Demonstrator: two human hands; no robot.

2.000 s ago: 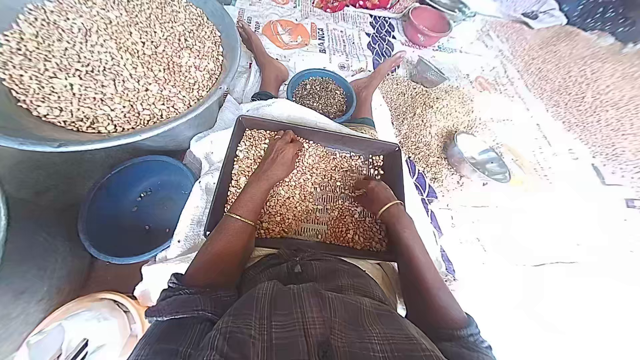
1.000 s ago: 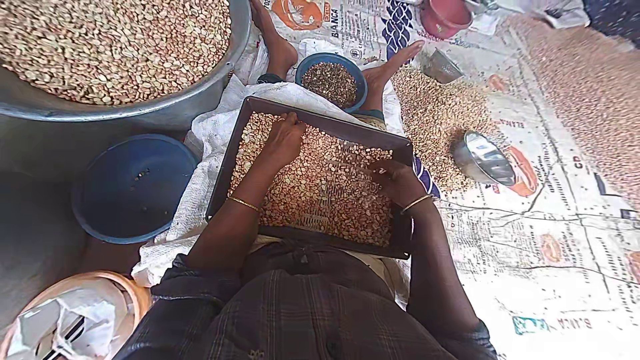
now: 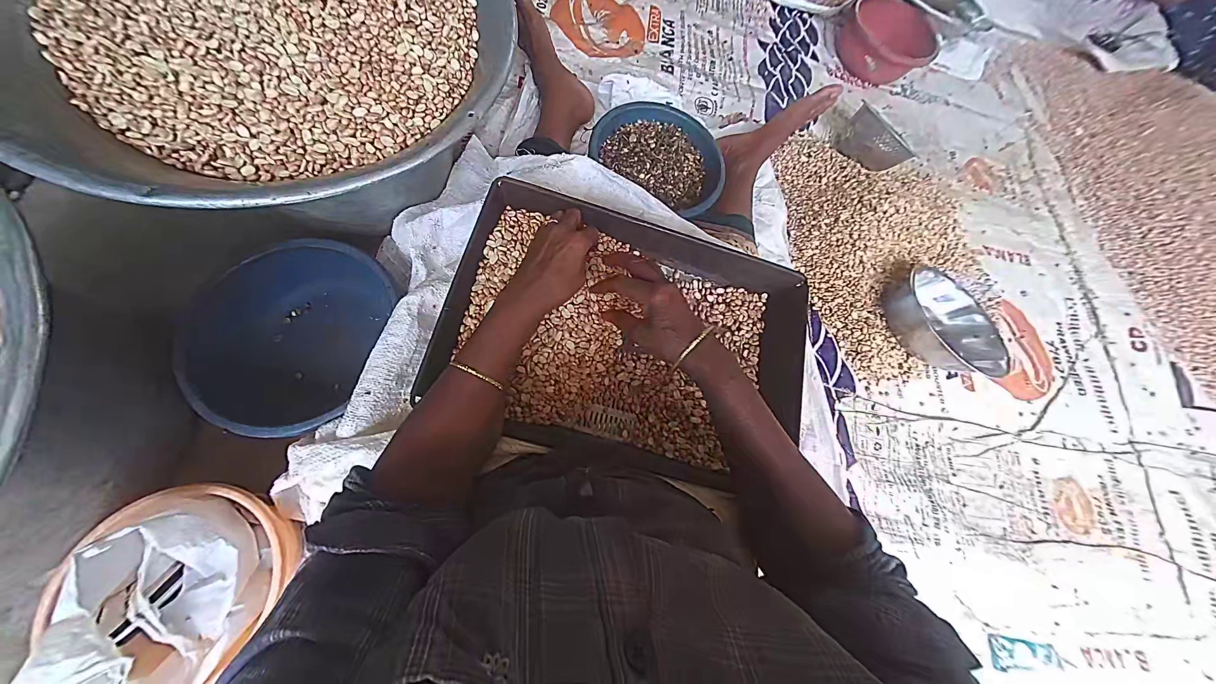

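Observation:
A dark rectangular tray [image 3: 784,351] with a slotted bottom lies across my lap, spread with pale and reddish split nuts or beans [image 3: 570,356]. My left hand [image 3: 558,255] rests at the tray's far side, fingertips down among the pieces; whether it pinches any is hidden. Close to its right, my right hand [image 3: 651,306] hovers over the middle of the pieces with its fingers spread, and nothing shows in it. Beyond the tray's far edge, between my feet, stands a small blue bowl [image 3: 712,171] of darker bits.
A large metal basin [image 3: 285,195] of the pieces stands at upper left, above a blue basin [image 3: 285,380]. An orange tub [image 3: 275,541] holds a white sack. Right of the tray, a steel bowl [image 3: 950,323] and a metal scoop-like container [image 3: 872,138] touch a heap [image 3: 845,237] on printed sacking.
My right hand has moved left from the tray's right side to its middle, near my left hand, and its fingers are now spread.

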